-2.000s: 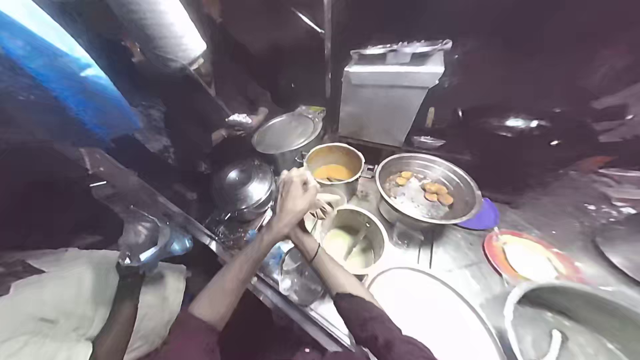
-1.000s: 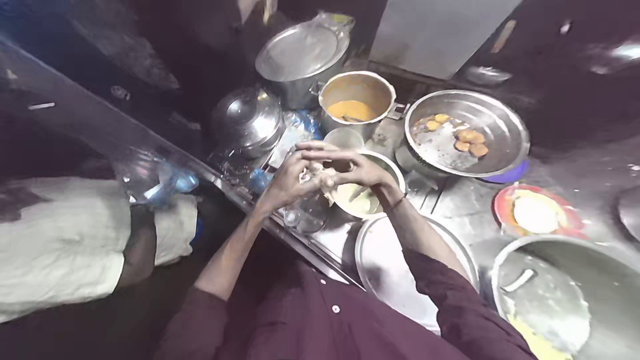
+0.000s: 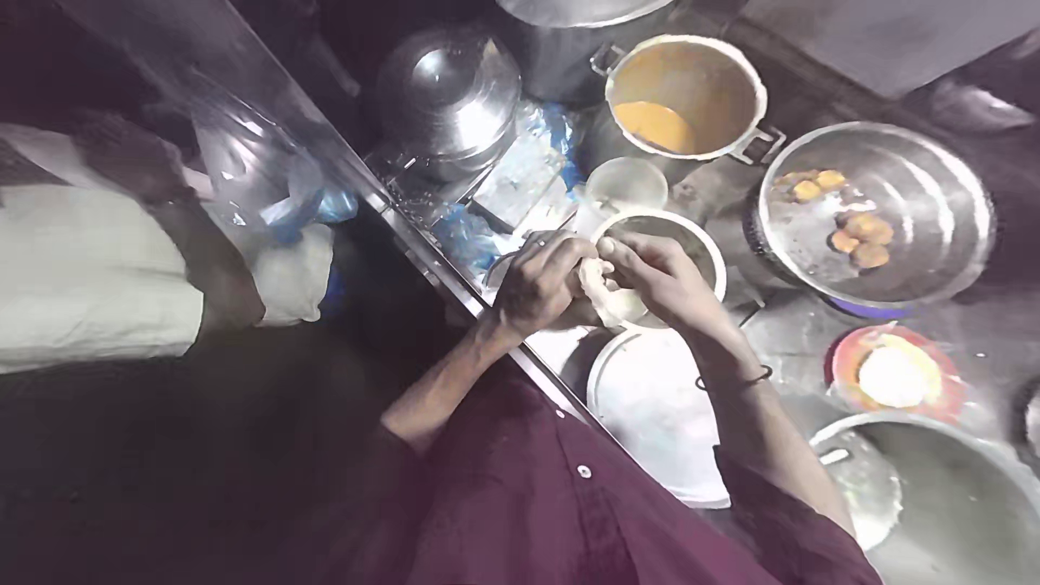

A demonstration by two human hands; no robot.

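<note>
My left hand (image 3: 543, 280) and my right hand (image 3: 660, 276) meet at the fingertips, with a pale, soft piece of dough (image 3: 599, 292) between them. Both hands grip its edges above the near side of a metal pot (image 3: 708, 248), whose inside is partly hidden by the hands. A round metal tray or lid (image 3: 658, 406) lies just nearer to me, under my right wrist. Behind the pot stands a small pale cup (image 3: 627, 185). Around my right wrist is a thin dark band.
A two-handled pot (image 3: 760, 97) holds orange liquid. Right of it, a wide metal basin (image 3: 971, 211) contains several fried pieces. Beyond are a red plate (image 3: 841, 366) and a large pot (image 3: 934, 422). A metal counter edge (image 3: 439, 272) runs diagonally at left, with a person's arm (image 3: 219, 276) beyond.
My hands have moved from being clasped and overlapping to fingertips meeting around the pale piece, which now shows plainly. The view has tilted down and closer.
</note>
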